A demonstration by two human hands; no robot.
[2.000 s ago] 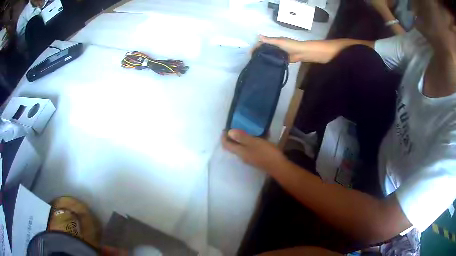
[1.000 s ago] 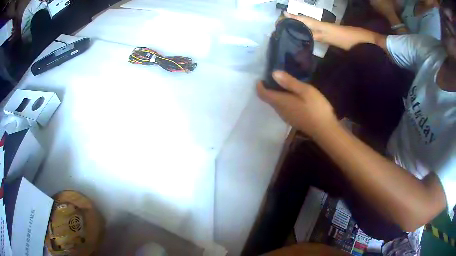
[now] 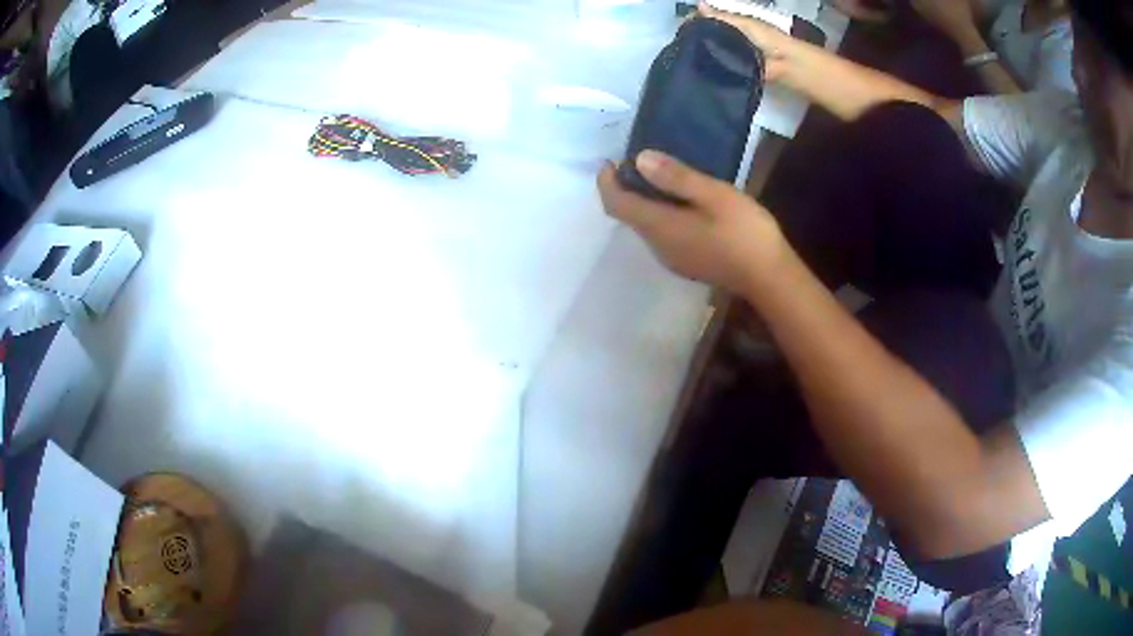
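Observation:
Neither of my hands can be made out. A blurred strip of skin (image 3: 758,617) shows at the bottom edge; I cannot tell whose it is. Nearest me, a wood-coloured round housing (image 3: 177,555) with a ring-shaped grille and cut-outs lies on the table at the lower left. A flat grey-brown piece (image 3: 354,584), perhaps an insert, lies to its right, cut off by the bottom edge. A white carton (image 3: 72,547) with small print stands at the housing's left.
A neighbour at the right holds a long black unit (image 3: 702,106) in both hands. A wire bundle (image 3: 391,147) lies mid-table. Another black unit (image 3: 143,139) and a small white box (image 3: 77,263) are at the left. A printed box (image 3: 832,547) is below the table's right edge.
The dark disc and fingertips at the bottom left are gone from view, showing more of the wood-coloured housing. The neighbour's long unit has moved up and away, then slightly left.

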